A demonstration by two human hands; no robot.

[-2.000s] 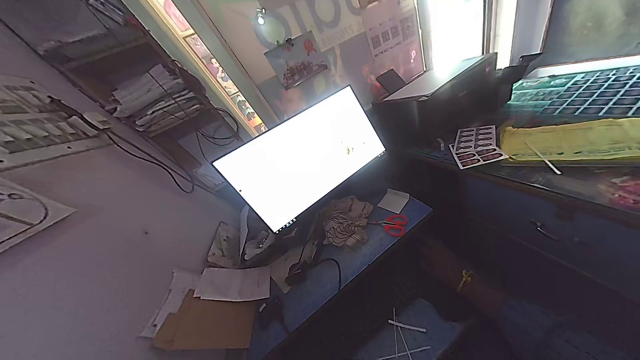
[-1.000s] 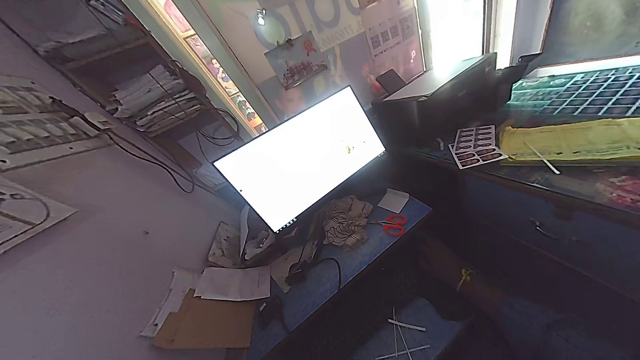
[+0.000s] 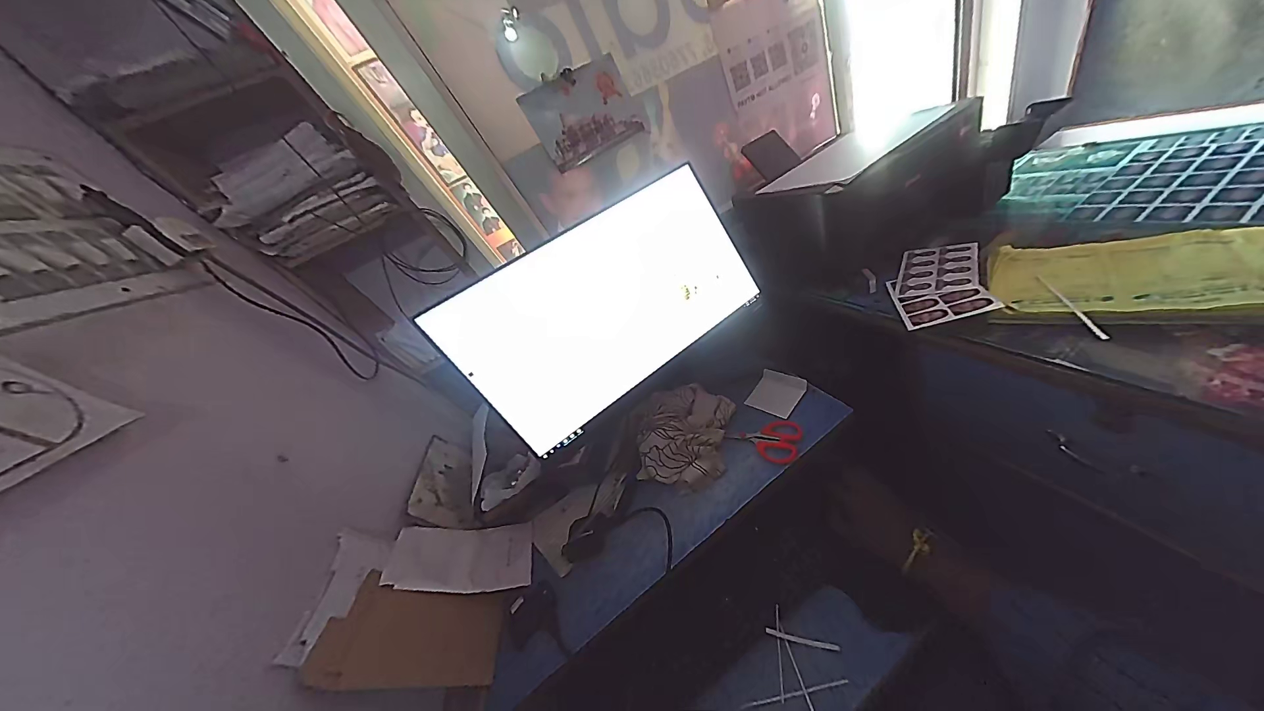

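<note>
My right hand (image 3: 857, 502) is in deep shadow below the desk edge, with a yellow band (image 3: 918, 549) on its wrist; its fingers are too dark to make out. My left hand does not show. Above and left of the right hand, red-handled scissors (image 3: 779, 442) lie on the blue desk (image 3: 713, 506), their blades against a crumpled patterned cloth (image 3: 681, 434). A small white paper (image 3: 776, 393) lies behind them. The lit monitor (image 3: 592, 311) stands tilted in view, with a nearly white screen. Thin white strips (image 3: 802, 640) lie crossed on a lower blue surface.
A black printer (image 3: 869, 183) stands at the back right. Sheets of small photos (image 3: 943, 286) and a yellow packet (image 3: 1126, 272) lie on the right counter. Brown cardboard (image 3: 405, 637), papers (image 3: 456, 559) and a black cable (image 3: 670, 538) are at the left of the desk. Shelves hold paper stacks (image 3: 306, 188).
</note>
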